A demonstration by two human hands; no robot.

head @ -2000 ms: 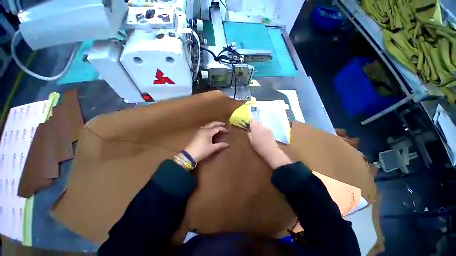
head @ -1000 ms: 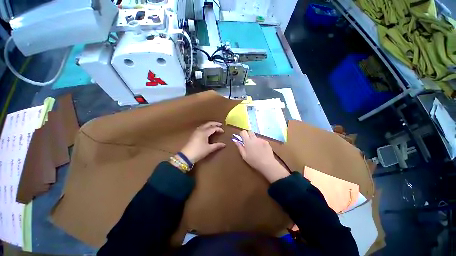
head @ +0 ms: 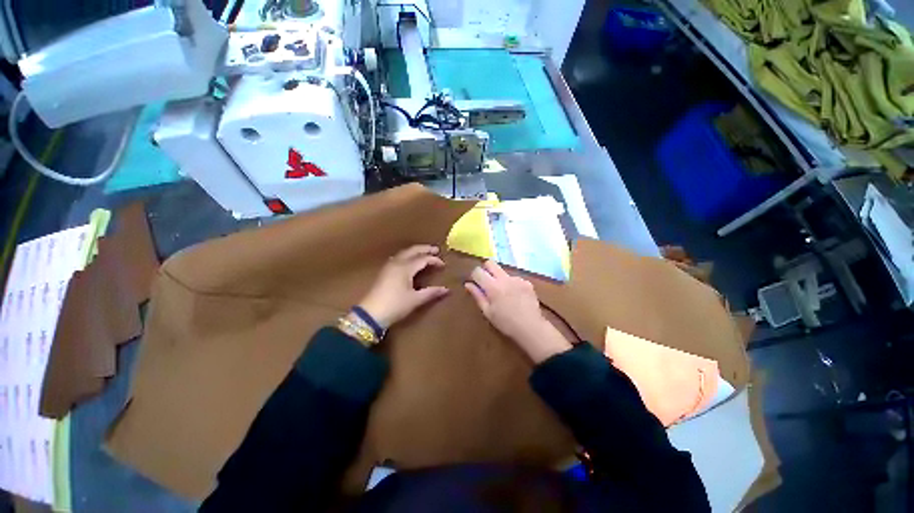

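A large brown garment panel (head: 301, 291) with a seam line covers the table. My left hand (head: 406, 286) rests on it near the middle, thumb and fingers curved apart with nothing in them. My right hand (head: 506, 299) is just right of it, fingers closed; a small bit of the thread snips shows at the fingertips, the rest is hidden, and a dark cord runs behind the wrist. The yellow template flap (head: 471, 229) and the clear and white template (head: 534, 236) lie beyond my hands.
The white machine head (head: 291, 140) and clamp arm (head: 441, 150) stand behind the panel. Stepped brown pieces (head: 95, 311) lie on a printed paper sheet (head: 25, 351) at left. An orange sheet (head: 661, 376) lies at right. A blue bin (head: 707, 165) stands beyond the table.
My right hand has moved off the yellow flap, down and left onto the brown panel near my left hand. My left hand has stayed almost in place on the panel. The view has shifted slightly.
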